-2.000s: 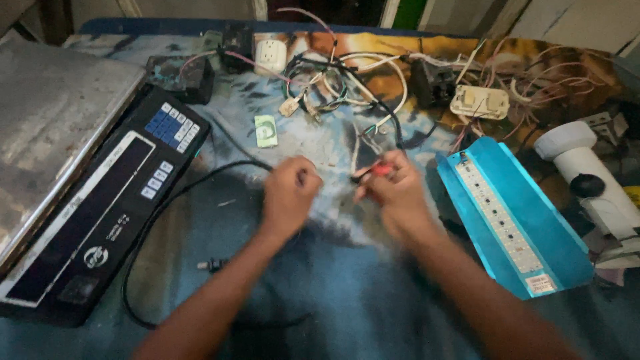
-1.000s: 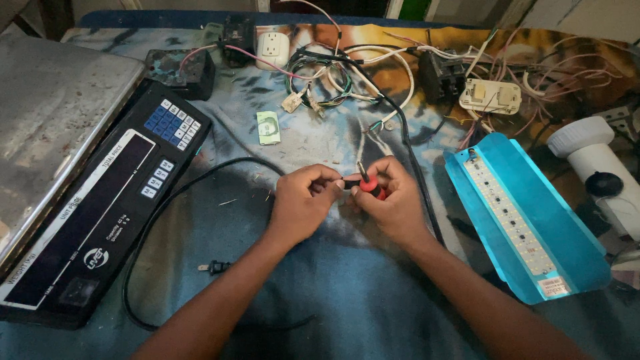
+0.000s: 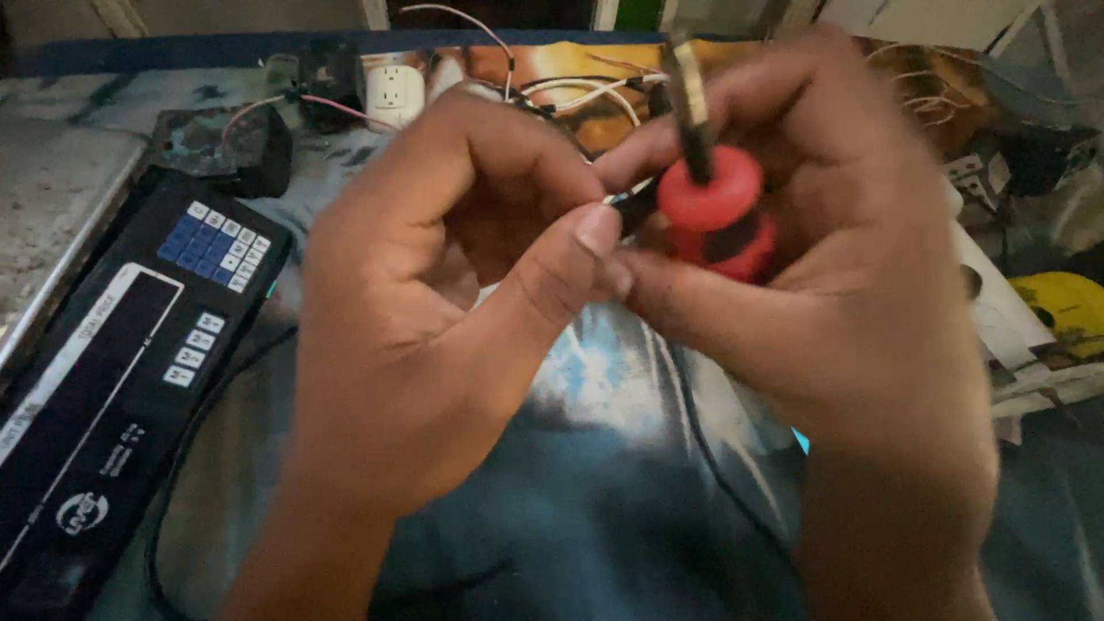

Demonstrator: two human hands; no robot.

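My left hand (image 3: pixel 431 302) pinches the end of a black cable (image 3: pixel 636 210) between thumb and index finger, close to the middle of the view. Thin inner wires show at the cable's tip, though blur hides their detail. My right hand (image 3: pixel 819 241) touches the same cable end with its thumb and fingertips. Cradled in that palm is a screwdriver with a red and black handle (image 3: pixel 711 203), its metal shaft pointing up. Below the hands a length of black cable (image 3: pixel 699 431) hangs down over the blue patterned cloth.
At the left lies a black digital scale panel (image 3: pixel 142 345) beside a metal plate (image 3: pixel 60 198). Behind stand a black box (image 3: pixel 224 147) and a white outlet (image 3: pixel 395 97). Loose wires (image 3: pixel 595 90) lie farther back. A yellow object (image 3: pixel 1061 312) is at the right.
Both hands have risen toward the camera with the cable end and the screwdriver, and now cover much of the table's middle and the blue lamp panel.
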